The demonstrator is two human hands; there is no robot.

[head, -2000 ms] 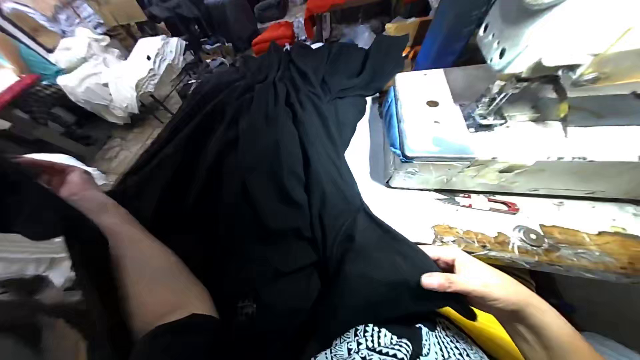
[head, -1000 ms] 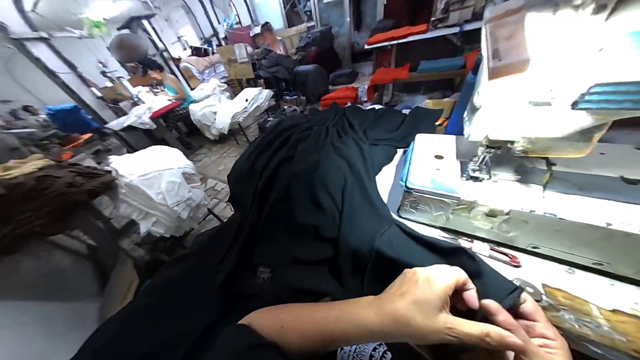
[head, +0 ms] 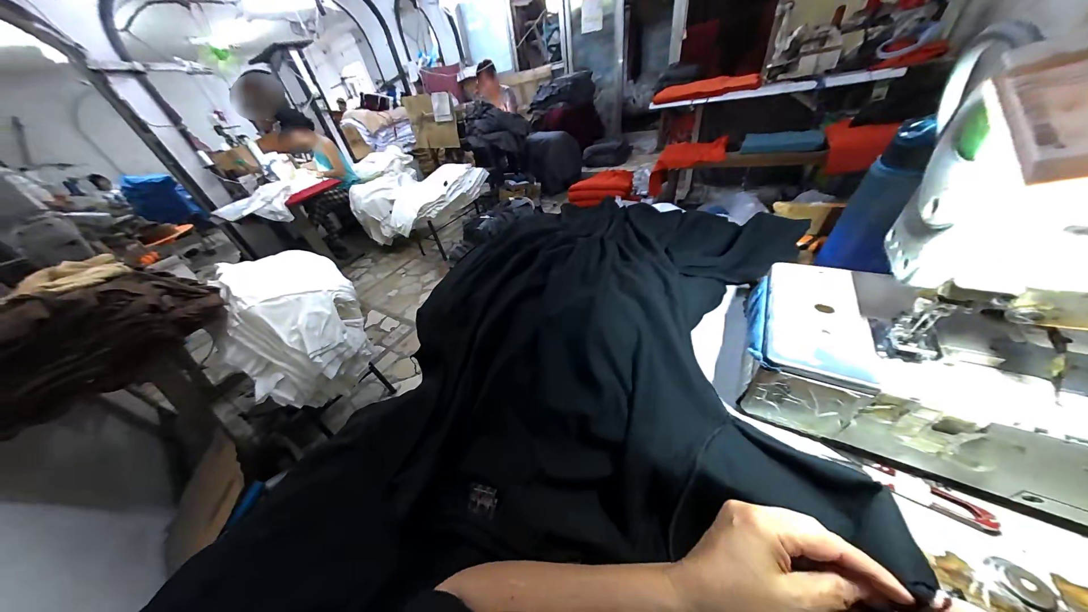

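Note:
A black fabric garment (head: 578, 365) with a seamed sleeve lies spread from the bottom edge up to the middle of the view. My left hand (head: 786, 561) reaches in from the lower left and pinches the end of the sleeve at the bottom right. Of my right hand, only what seem to be fingertips (head: 942, 600) show at the sleeve's end, at the bottom edge; the rest is out of view. Red-handled thread snips (head: 965, 510) lie just right of the sleeve, beside the sewing machine (head: 935, 374).
White cloth (head: 289, 323) is piled on a stand at left, near brown cloth (head: 102, 331) on a table. A blue bottle (head: 875, 204) stands behind the machine. Folded orange cloth (head: 705, 87) lies on a back shelf. A person (head: 327, 161) sits at a far table; others are farther back.
My left hand has come from the far left across to the sleeve's end at the right. The right hand, seen there earlier, is now mostly below the frame. The view has tilted up.

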